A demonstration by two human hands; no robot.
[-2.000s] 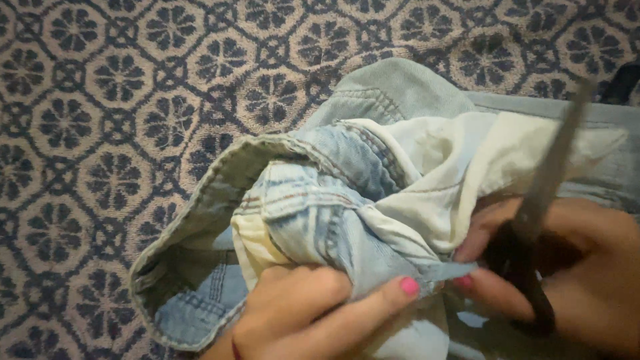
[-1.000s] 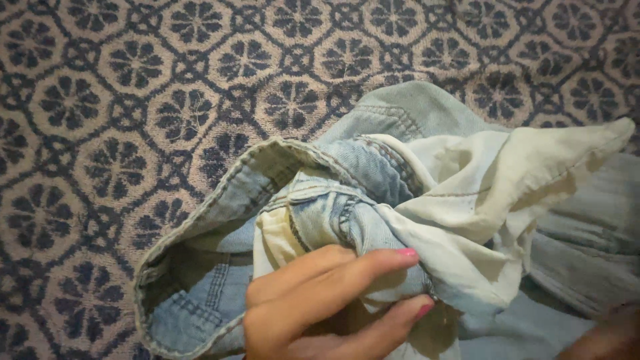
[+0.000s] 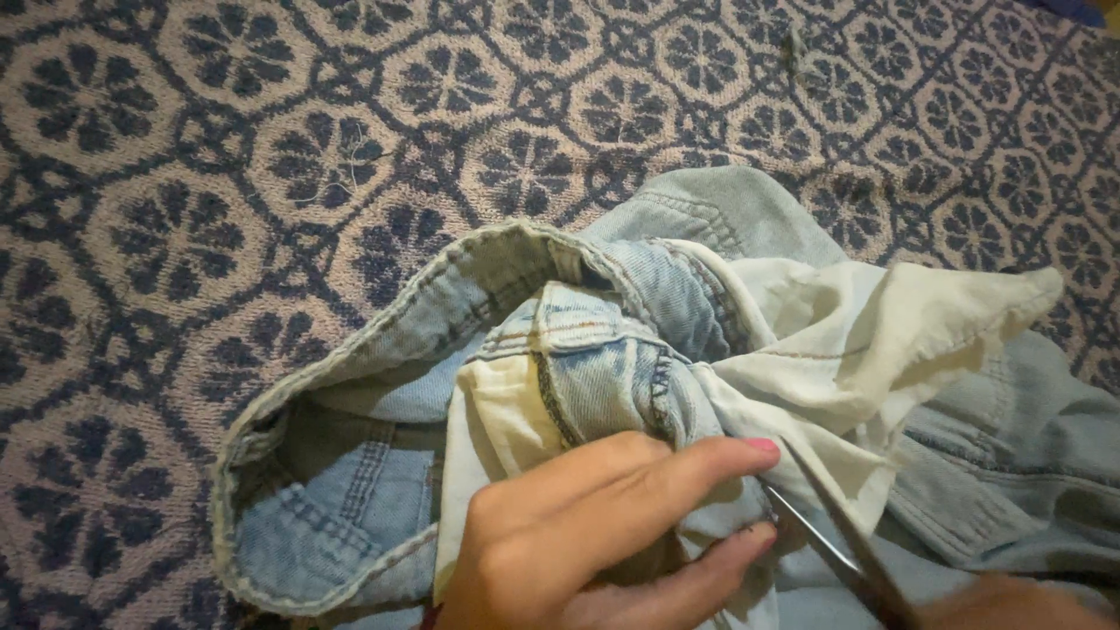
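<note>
Light blue denim jeans (image 3: 604, 394) lie bunched, with the waistband opening at the left and a white pocket lining (image 3: 840, 350) pulled out to the right. My left hand (image 3: 612, 534), with pink nail polish, pinches the denim and lining near the middle, the thumb and index fingertips facing each other. Just right of those fingertips, the parted blades of a pair of scissors (image 3: 836, 534) point up and left against the cloth. My right hand (image 3: 1006, 604), blurred at the bottom right edge, holds the scissors; their handles are mostly out of view.
A carpet or woven cover (image 3: 525, 166) with dark floral octagons spreads under the jeans. Loose pale threads (image 3: 350, 171) lie on it at the upper left. The denim legs (image 3: 1006, 437) extend to the right, and a dark blue thing shows at the top right corner.
The scissors, out of view one second ago, are back at the cloth with their blades apart. Two seconds ago they pointed upward in my right hand. My left hand stays on the denim.
</note>
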